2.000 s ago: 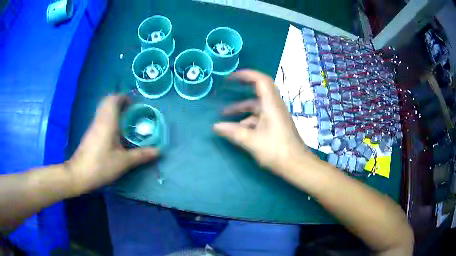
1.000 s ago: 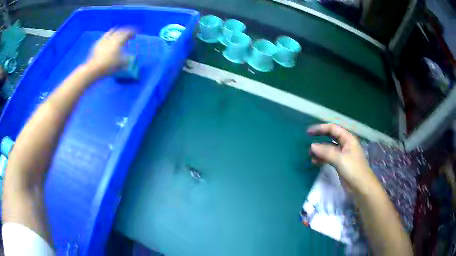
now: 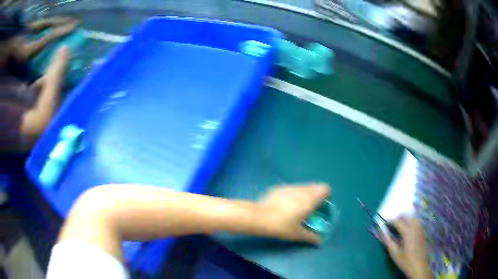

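The view is blurred. My left hand (image 3: 286, 212) is closed around a teal fan housing (image 3: 321, 219) just above or on the green mat; the hand covers part of it. My right hand (image 3: 407, 245) is at the lower right beside the white backing sheet (image 3: 399, 188). A dark thin item with wire-like lines (image 3: 378, 223) shows at its fingertips, probably a motor with leads; blur hides the exact grip. The motor batch (image 3: 450, 210) lies in dense grey rows on the right.
A large blue bin (image 3: 150, 103) takes up the left, with teal housings (image 3: 61, 156) at its near left corner and one (image 3: 255, 48) at its far right corner. More housings (image 3: 306, 59) stand beyond the pale strip (image 3: 338, 107). Another person's arms (image 3: 43, 103) show at far left.
My left hand has moved out of the blue bin to the mat with a teal housing. My right hand has moved down to the motors' near side. The view has swung left.
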